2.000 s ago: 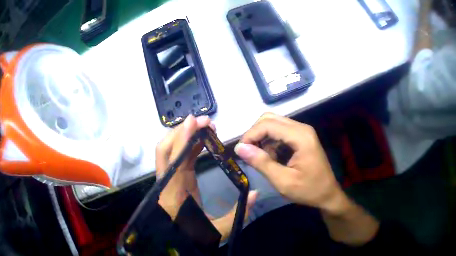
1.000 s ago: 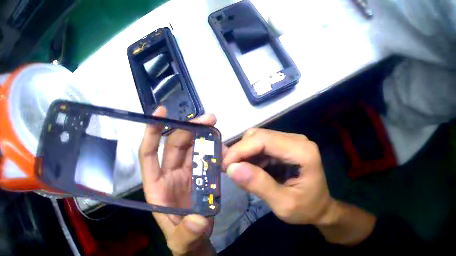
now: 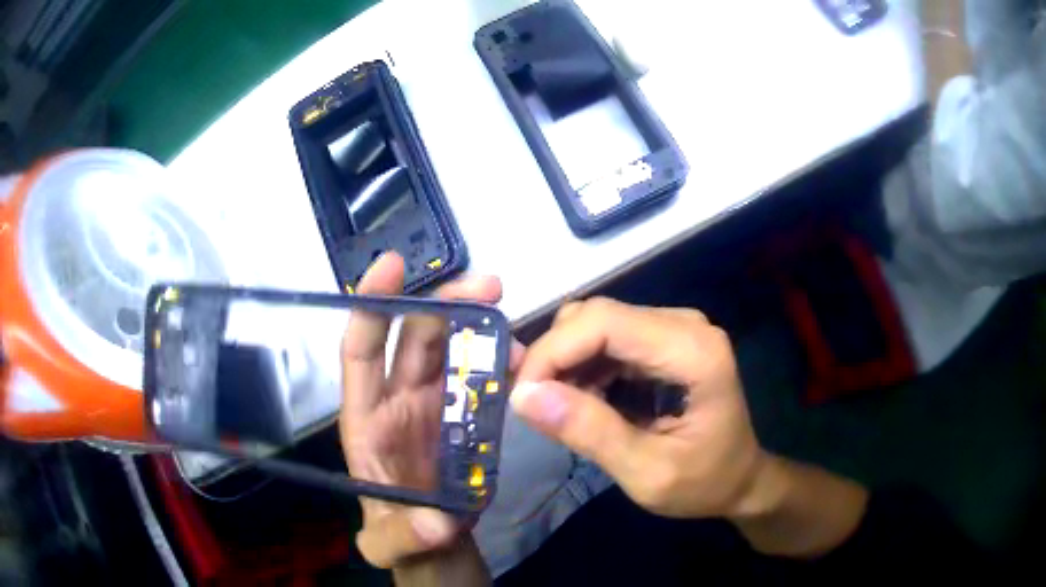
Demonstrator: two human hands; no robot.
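Observation:
A black phone middle frame [image 3: 476, 424] is held in the air, its long sides lying roughly sideways, gold contacts at its right end. A dark glossy patch [image 3: 255, 390] partly fills its window. My left hand [image 3: 396, 424] is behind the frame and grips its right part, fingers over the top edge and thumb at the bottom. My right hand [image 3: 654, 401] is at the frame's right end, thumb and forefinger pinched together at its edge. Something dark shows inside the curled right fingers; I cannot tell what it is.
Dark frames, left [image 3: 379, 178] and right [image 3: 583, 115], lie on the white bench [image 3: 734, 103]. An orange-and-white object with a clear round cover [image 3: 109, 264] is at the left. A person's pale sleeve [image 3: 998, 172] is at the right, above a red stool [image 3: 843, 321].
The held frame has turned from a steep edge-on pose to facing me, then tilted slightly. My left hand has opened out behind it. The bench view has shifted a little left.

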